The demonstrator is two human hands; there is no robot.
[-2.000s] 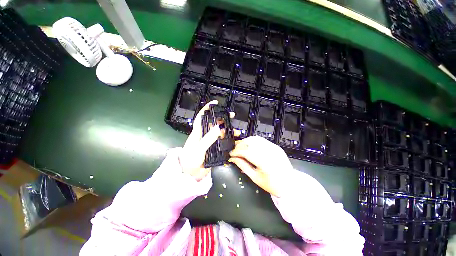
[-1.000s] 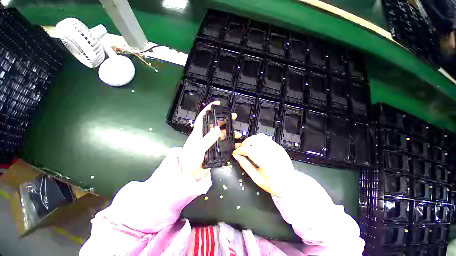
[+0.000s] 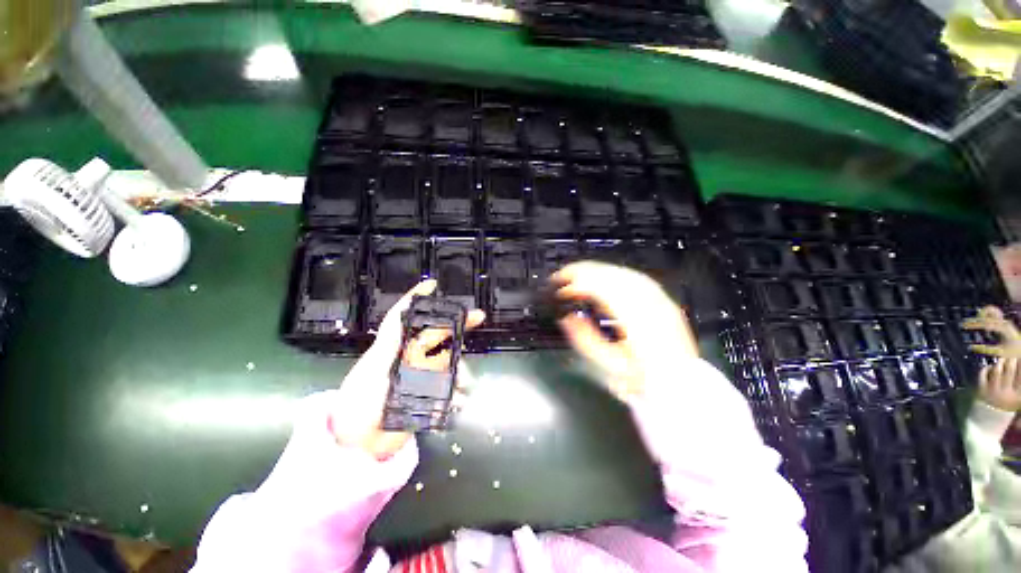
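Observation:
My left hand holds a thin black plastic frame upright above the bench, fingers showing through its opening. Whether more frames lie behind it I cannot tell. My right hand is blurred, over the front row of the large black blister tray, with something dark at its fingertips, too blurred to name. The tray's rows of pockets hold dark frames. Tiny whitish scraps lie on the bench between my hands and my body.
A white desk fan stands at the left beside a metal post. Stacked black trays lie at the right. Another person's hand and sleeve are at the right edge. More dark trays are beyond the ledge.
The view has shifted right. My right hand has left the frames in my left hand and moved right, over the tray. Another person's hands have come into view at the right.

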